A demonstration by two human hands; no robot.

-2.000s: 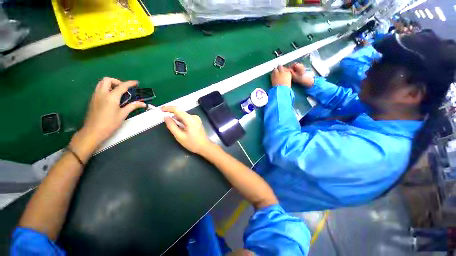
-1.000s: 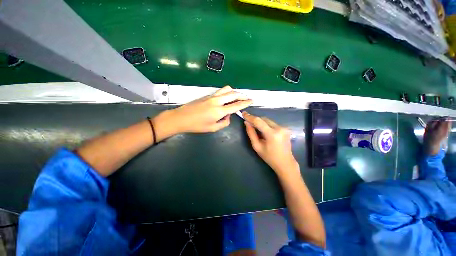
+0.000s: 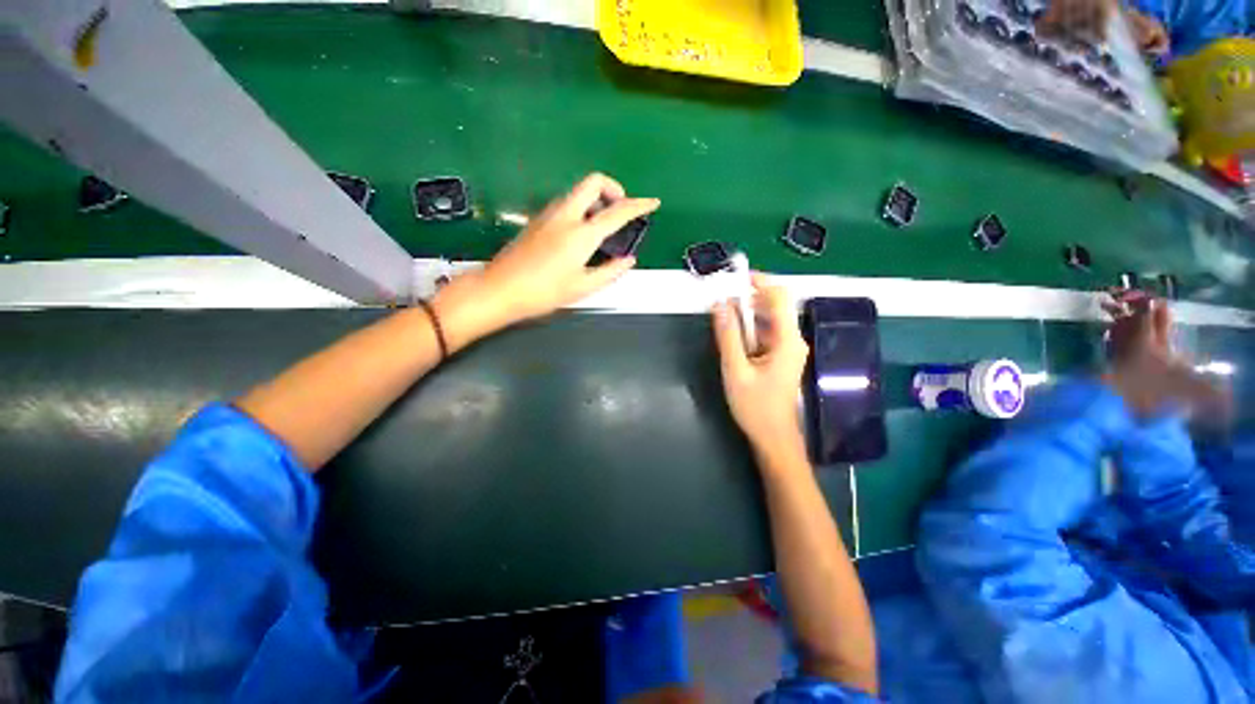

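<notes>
My left hand [image 3: 571, 248] holds a dark watch case [image 3: 622, 238] between thumb and fingers, over the green belt's near edge. My right hand [image 3: 761, 360] holds a thin white stick tool [image 3: 746, 305], its upper end pointing at the rail. Another watch case [image 3: 709, 257] lies at the belt's edge, just by the tool's upper end; whether they touch cannot be told. Several more cases lie on the belt, one [image 3: 805, 235] to the right and one [image 3: 442, 198] to the left.
A black smartphone [image 3: 845, 380] lies right of my right hand, then a white and purple tub [image 3: 970, 389] on its side. A grey post [image 3: 234, 151] stands left. A yellow tray [image 3: 702, 39] and blister trays [image 3: 1032, 83] lie across the belt. A neighbour's hand [image 3: 1149, 365] is at right.
Compared with one second ago, my hands are farther apart, the left now over the belt's edge with a watch case showing in it. The view has shifted. The neighbour's arms have moved.
</notes>
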